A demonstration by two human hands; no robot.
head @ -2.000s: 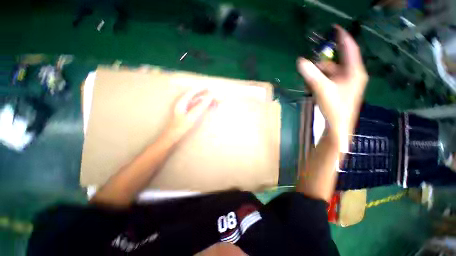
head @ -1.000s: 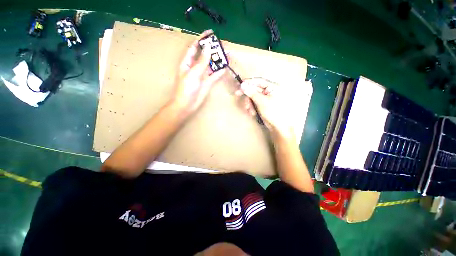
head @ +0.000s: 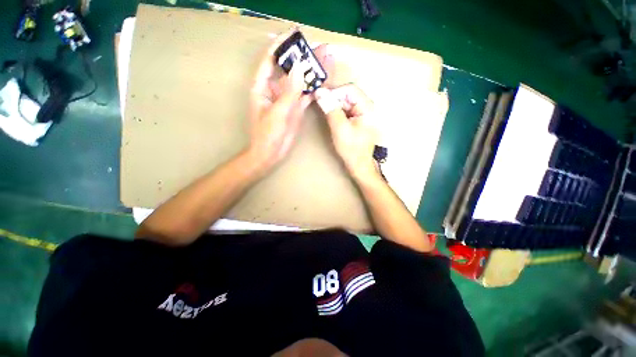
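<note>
A small black adapter housing (head: 301, 61) with a pale circuit board inside is held up over the tan cardboard sheet (head: 188, 118). My left hand (head: 275, 111) grips it from the left, its thumb over the board. My right hand (head: 346, 115) pinches at the housing's lower right end, where the cord comes in; the pinched part is hidden by the fingertips. A short dark piece of the cord bundle (head: 380, 153) shows beside my right wrist, over the cardboard.
Two loose circuit boards (head: 71, 28) lie at the upper left. A crumpled white cloth (head: 19, 115) and dark cords lie at the left. Trays of black pieces (head: 558, 181) stand at the right, above a red-legged stool (head: 503, 268). Another corded piece lies at the top.
My right hand has moved up along the cord to the end of the housing. The cord bundle now shows beside my right wrist. The whole view has shifted slightly.
</note>
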